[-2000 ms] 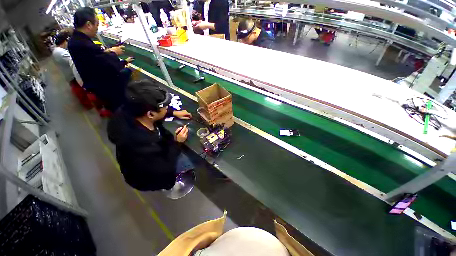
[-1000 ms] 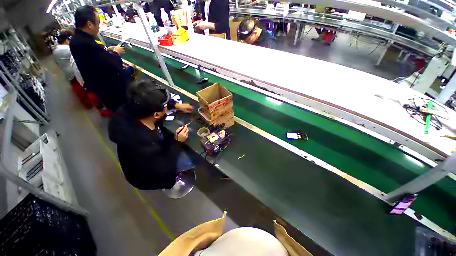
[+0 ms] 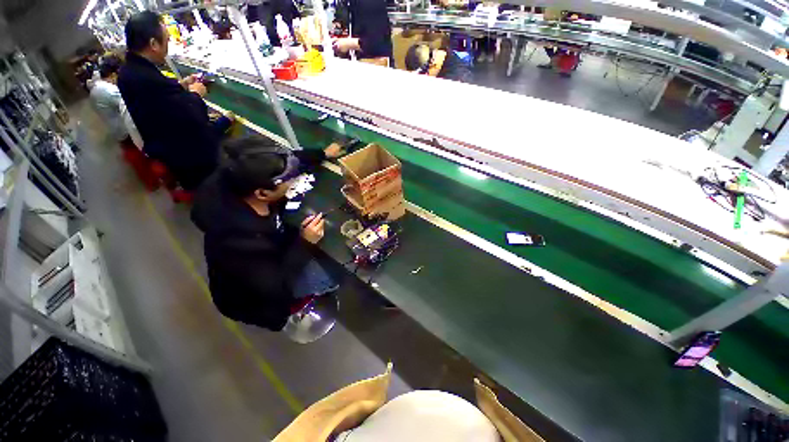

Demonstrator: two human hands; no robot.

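Neither of my hands is in view. My tan jacket and pale shirt show at the bottom edge. In front of me runs the dark green bench (image 3: 519, 345). On it stand an open brown carton (image 3: 374, 183) and a dark cluster of small parts with yellow and white bits (image 3: 377, 242). A flat dark device with a white face (image 3: 524, 239) lies on the green conveyor belt (image 3: 597, 269). A seated worker (image 3: 251, 233) holds a thin pen-like tool in one fist and reaches the other hand past the carton to the belt.
A phone with a pinkish screen (image 3: 697, 350) is at the bench's right, by a slanted post. Black stacked crates (image 3: 73, 397) stand lower left beside the aisle. A white raised shelf (image 3: 554, 129) runs behind the belt. Another worker (image 3: 164, 95) is further along.
The device on the belt has moved to the right. The seated worker's far hand has moved from the bench out to the belt, where another dark device lies. My view is nearly unchanged.
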